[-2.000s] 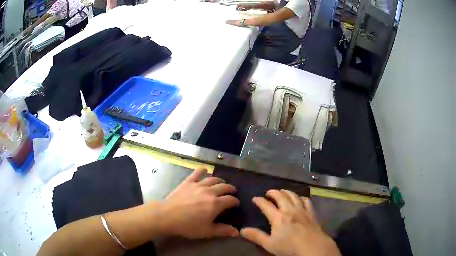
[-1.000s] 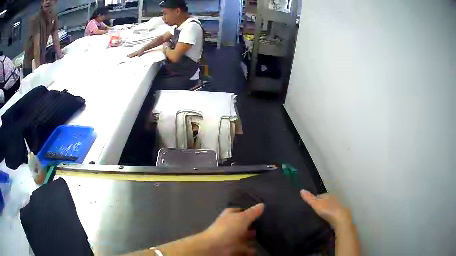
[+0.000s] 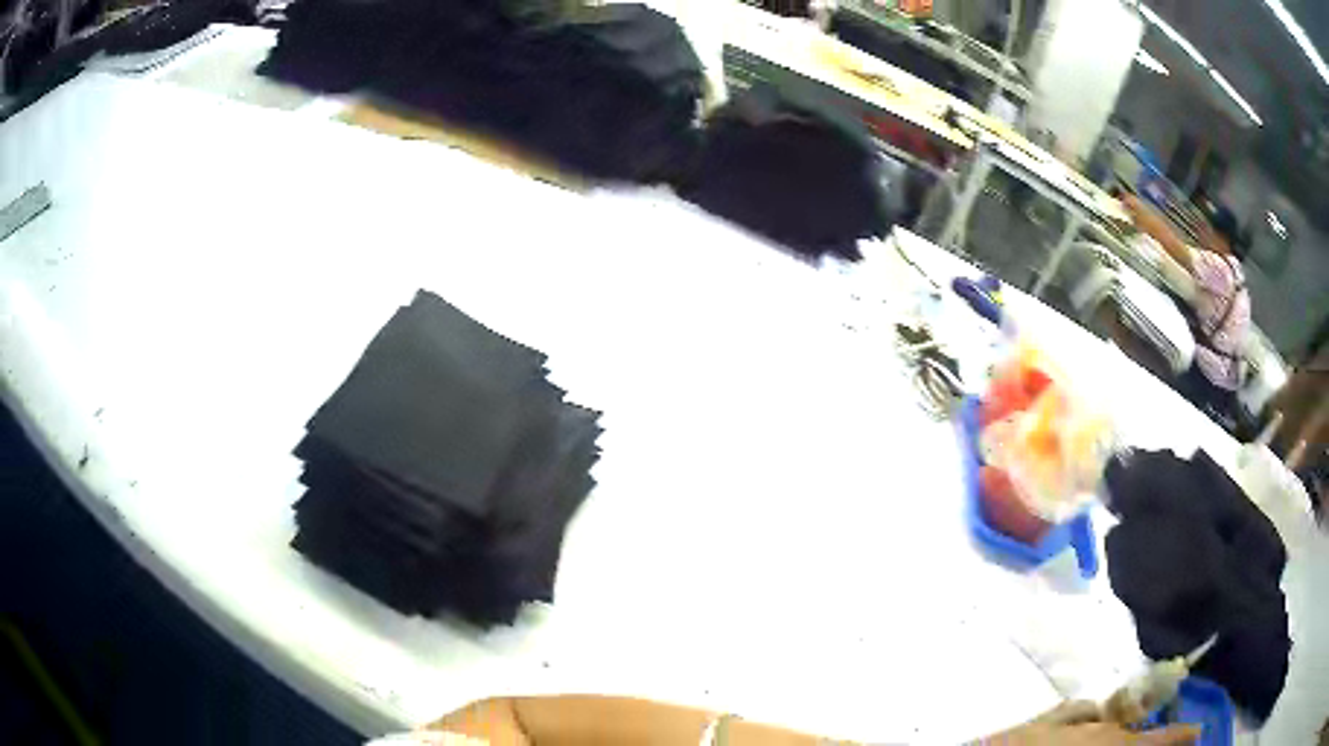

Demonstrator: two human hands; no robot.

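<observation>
A stack of black cut fabric pieces lies on the white table, its edges stepped and slightly fanned. A bare forearm with a thin bracelet, my left arm, runs along the bottom edge of the picture. My left hand is at the bottom right, blurred and cut off by the edge, close to the squeeze bottle. I cannot tell whether it touches or holds anything. My right hand is not in view. The press bed is not in view.
A large black fabric heap lies along the table's far side. A blue basket with a bag of orange-red contents stands right of centre. Black fabric and a blue tray are at right. A person is beyond.
The view has swung left from the press bed to the table with the black stack. Both hands were at black fabric on the bed; now only the left arm and part of its hand show.
</observation>
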